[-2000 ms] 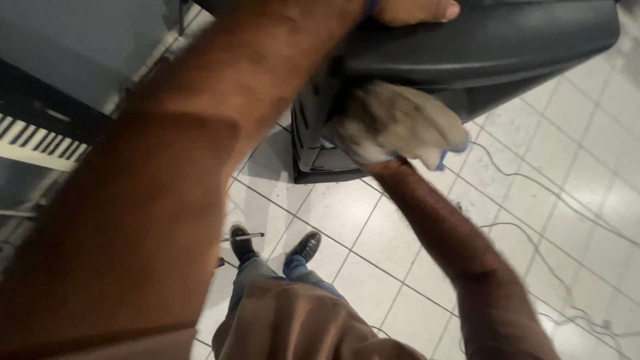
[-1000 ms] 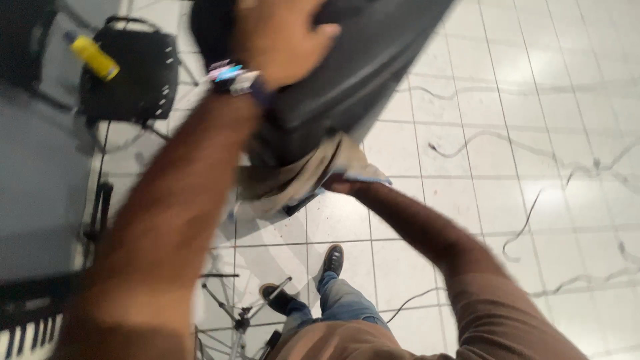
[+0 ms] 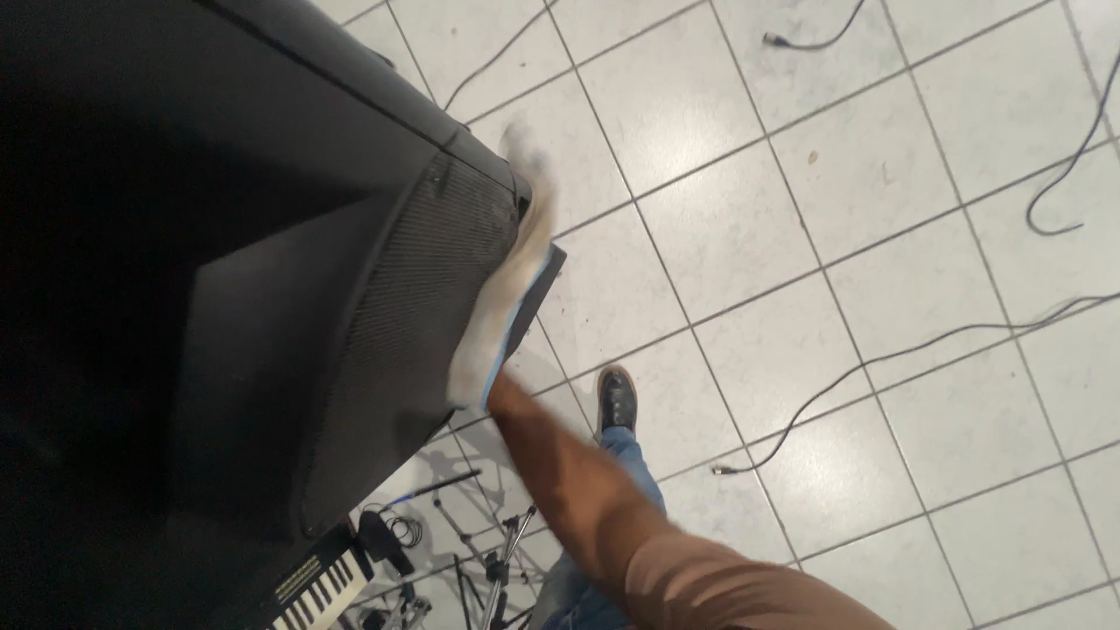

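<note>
A large black loudspeaker cabinet with a ribbed or mesh grille fills the left of the view. Against the grille's right edge lies a beige cloth with a blue border, blurred by motion. My right forearm reaches up from the bottom to the cloth's lower end; the right hand itself is mostly hidden behind the cloth, at the cabinet's edge. How its fingers close on the cloth cannot be made out. My left hand is outside the frame.
Black cables with connectors lie across the white tiled floor. At the bottom left are a keyboard and metal stands. My shoe is on the tiles just right of the cabinet.
My left hand, on top of the black cabinet in both earlier frames, is out of view now. The cloth now lies along the grille's edge. The view has shifted, and the cabinet fills its left side.
</note>
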